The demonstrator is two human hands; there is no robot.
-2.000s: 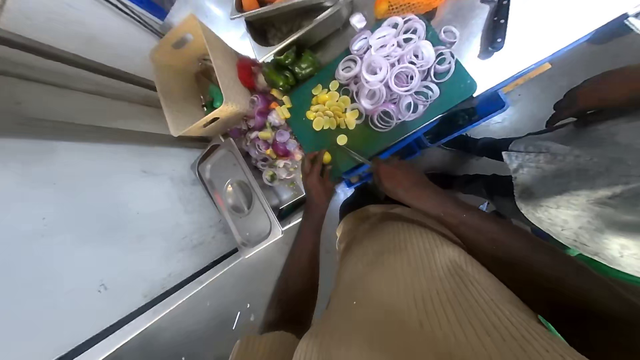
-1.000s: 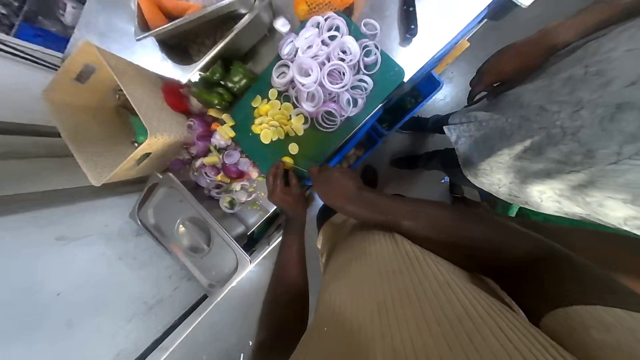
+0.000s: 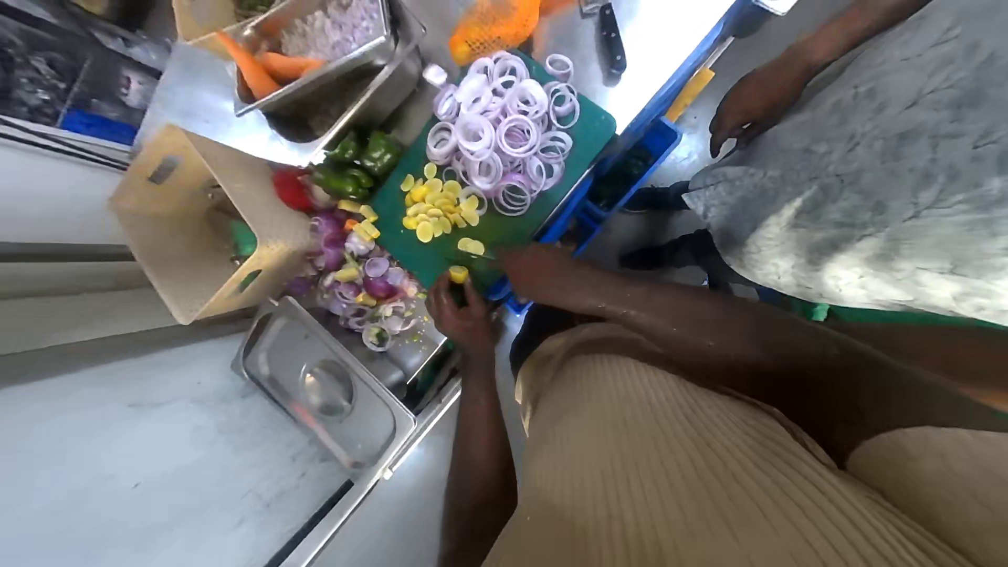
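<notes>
My left hand [image 3: 463, 315] pinches a yellow vegetable piece [image 3: 457, 274] at the near edge of the green cutting board [image 3: 409, 246]. Just to the right, my right hand [image 3: 539, 274] is closed on a knife, whose blurred blade [image 3: 490, 256] points left over the board; its handle is hidden. Cut yellow slices [image 3: 470, 246] lie right by the blade. Farther up the board, a pile of yellow rounds [image 3: 437, 206] sits beside a large heap of sliced onion rings [image 3: 504, 126].
Green peppers [image 3: 358, 161], onion scraps [image 3: 370, 287] and a tan box [image 3: 209, 228] are left of the board. A steel lid [image 3: 327, 386] lies nearer. Steel pans hold carrots [image 3: 256, 67] and chopped onion. Another knife [image 3: 611, 43] lies beyond; a co-worker's hand [image 3: 760, 98] is at right.
Beside the blade there are now cut yellow slices where the earlier frames show a single one. The co-worker's hand, at the right edge before, shows more fully. The view has shifted.
</notes>
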